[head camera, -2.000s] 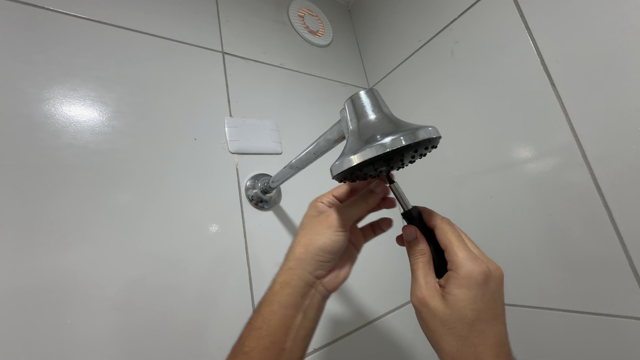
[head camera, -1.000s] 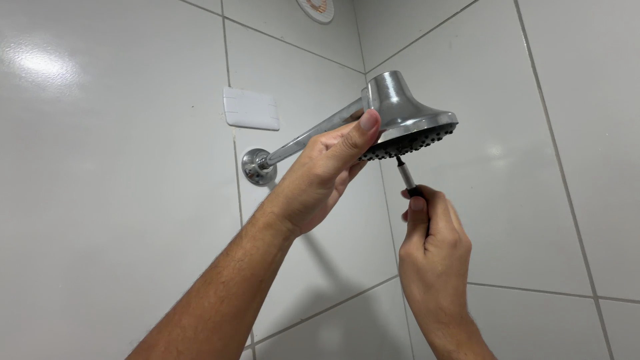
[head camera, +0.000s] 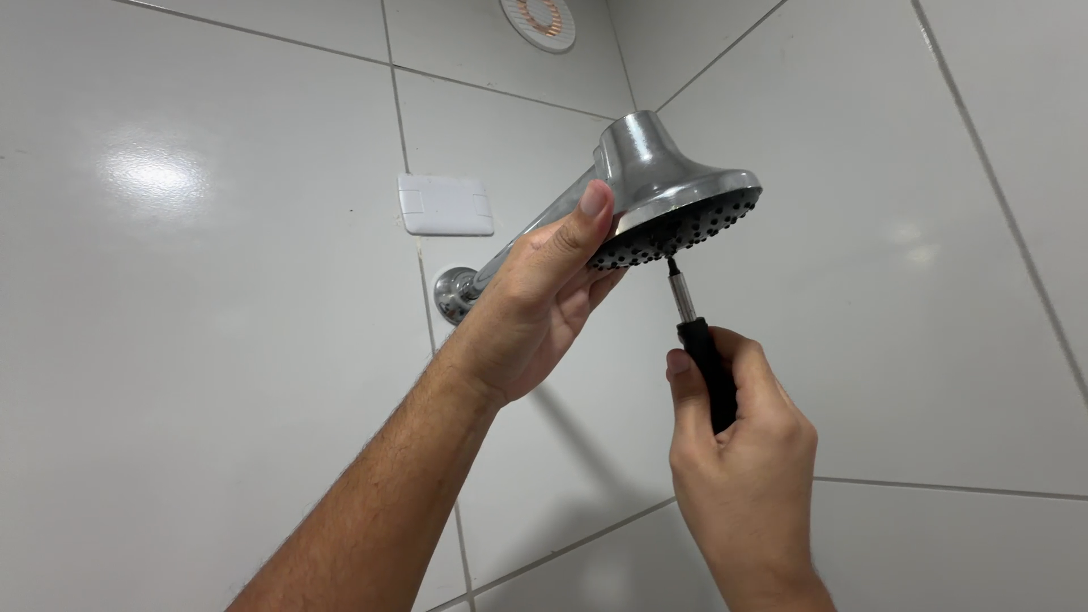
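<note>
A chrome shower head (head camera: 667, 174) with a black nozzle face points down at the end of its metal arm (head camera: 544, 221). My left hand (head camera: 552, 297) grips the near left rim of the shower head, the thumb on its outer side and the fingers partly hidden beneath and behind it. My right hand (head camera: 744, 442) is closed around the black handle of a screwdriver (head camera: 682, 296) held nearly upright below the head. The screwdriver's dark tip is at the middle of the nozzle face; whether it sits in a screw cannot be told.
The arm leaves the tiled wall (head camera: 212, 340) at a round chrome flange (head camera: 456, 293). A white rectangular cover plate (head camera: 446, 206) is on that wall above the flange. Higher up is a round white vent or lamp cover (head camera: 541, 19). A second tiled wall (head camera: 867, 255) stands on the right.
My left hand, under the nozzle face near the screwdriver tip two seconds ago, now holds the shower head's rim. My right hand still holds the screwdriver below the head.
</note>
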